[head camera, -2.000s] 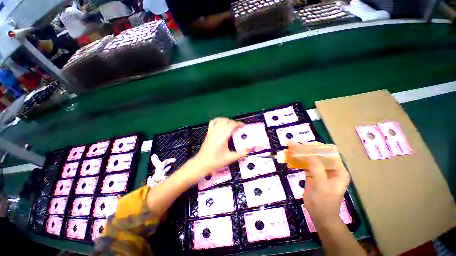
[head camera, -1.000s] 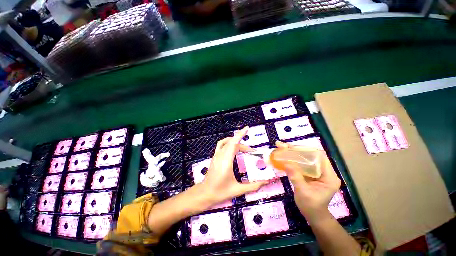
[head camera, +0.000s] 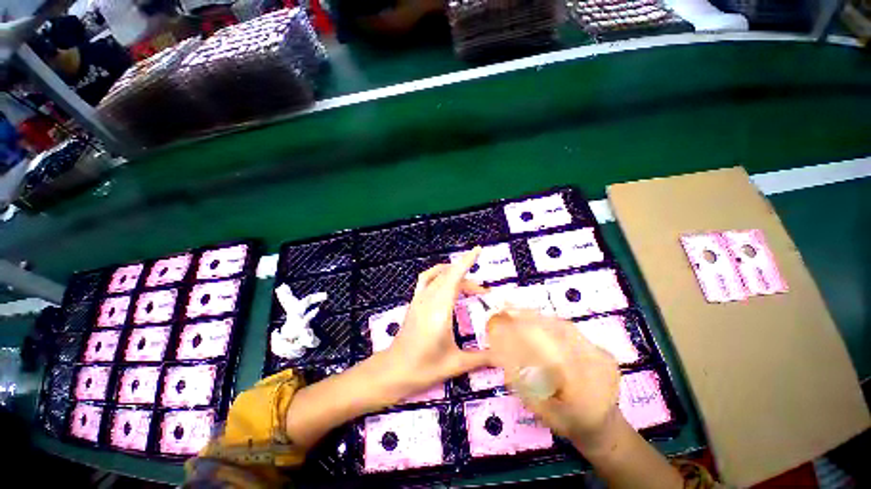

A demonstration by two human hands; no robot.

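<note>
A black compartment tray (head camera: 315, 256) lies in front of me with pale pink-white pieces in many pockets, each with a dark round spot. My left hand (head camera: 436, 320) holds one flat piece (head camera: 465, 321) by its edges, thumb and fingers spread around it, above the middle of the tray. My right hand (head camera: 563, 368) is closed around the squeeze bottle (head camera: 535, 380), tilted over that piece. The hand covers most of the bottle, and its tip is near the piece. Whether the tip touches it cannot be told.
A crumpled white tissue (head camera: 296, 323) lies on the tray's left part. A second filled tray (head camera: 245, 287) is at left. A cardboard sheet (head camera: 764, 382) at right bears two pink pieces (head camera: 733, 265). Stacked trays (head camera: 215, 81) stand across the green belt (head camera: 401, 143).
My left hand came down and nearer from the upper pockets with a piece, then stayed. My right hand has turned and moved left, so the bottle now points more steeply over the piece.
</note>
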